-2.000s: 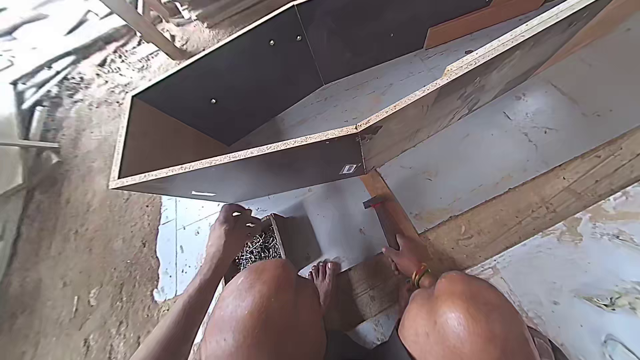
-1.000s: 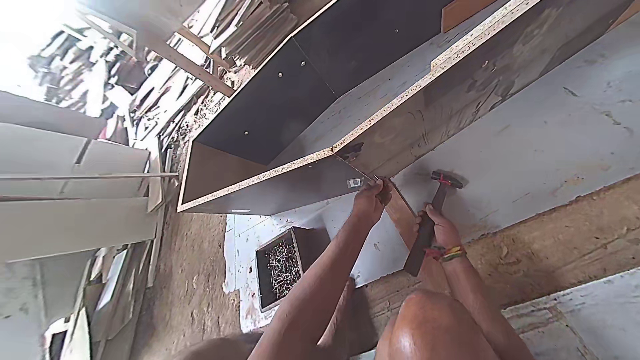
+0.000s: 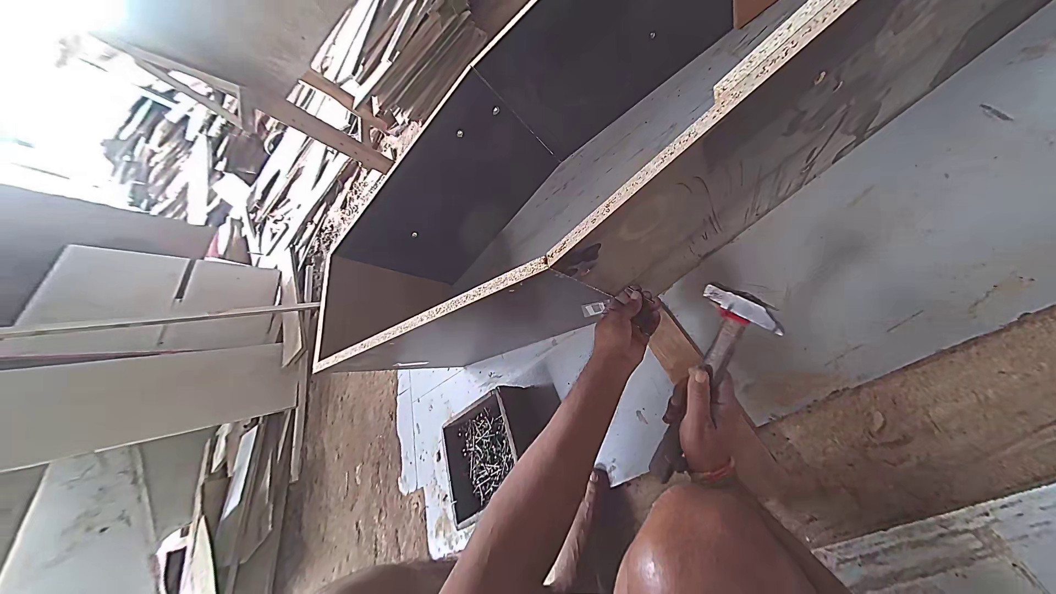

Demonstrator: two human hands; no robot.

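My right hand point(image 3: 711, 421) grips the handle of a claw hammer point(image 3: 741, 310), its metal head raised above the pale board. My left hand point(image 3: 627, 326) is pinched against the outer side of the dark particle-board panel point(image 3: 495, 309), close to the joint between two panels; whatever its fingers hold is too small to make out. A strip of brown wood point(image 3: 676, 340) lies between my two hands. The panels form a long angled frame standing on edge. Left of my left forearm sits an open box of nails point(image 3: 487, 450).
White boards point(image 3: 148, 388) and a thin long strip point(image 3: 157, 320) lie at the left. Stacked wood offcuts point(image 3: 412, 49) stand at the upper left. A large pale sheet point(image 3: 891, 247) covers the ground at the right, beside brown dirt point(image 3: 924, 421).
My left hand has moved from the nail box to the panel joint. The hammer, low between my knees at first, is raised in my right hand. The view has shifted.
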